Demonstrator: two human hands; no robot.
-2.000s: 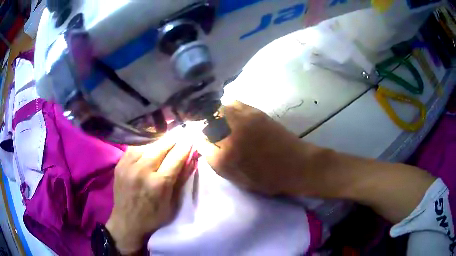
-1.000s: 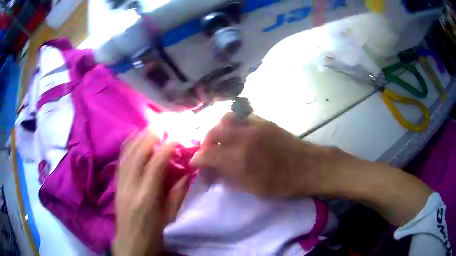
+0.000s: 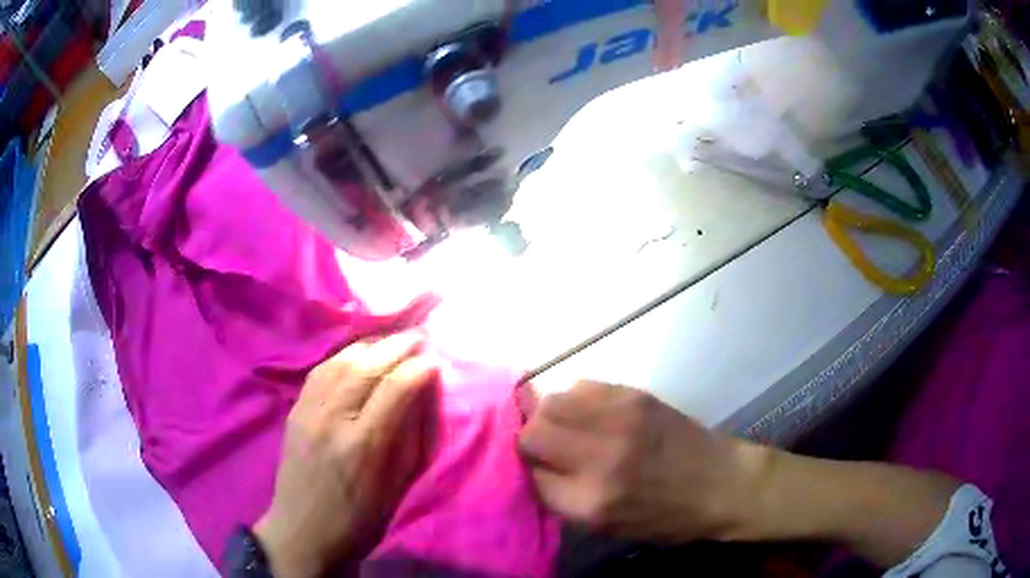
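Note:
The magenta fabric (image 3: 226,305) spreads from the left of the machine bed down to the front edge. My left hand (image 3: 356,440) lies on it below the machine head, fingers together, pressing or pinching a fold. My right hand (image 3: 621,452) pinches the fabric's right edge between thumb and fingers, near the table's front edge. The sewing machine head (image 3: 361,113) is above and behind both hands. Lamp glare hides the needle area and the fabric's far edge. Pale fabric (image 3: 169,96) shows at the upper left.
Scissors with a yellow-orange loop (image 3: 881,251) and a green loop lie at the right, by a crumpled translucent heap (image 3: 779,102). A grey ruler strip (image 3: 836,390) follows the curved front edge. More magenta fabric (image 3: 971,395) is at the lower right.
My right hand has moved down and right, away from the needle area. The pale fabric under the hands is replaced by magenta fabric, now spread flatter. My left hand has shifted slightly down.

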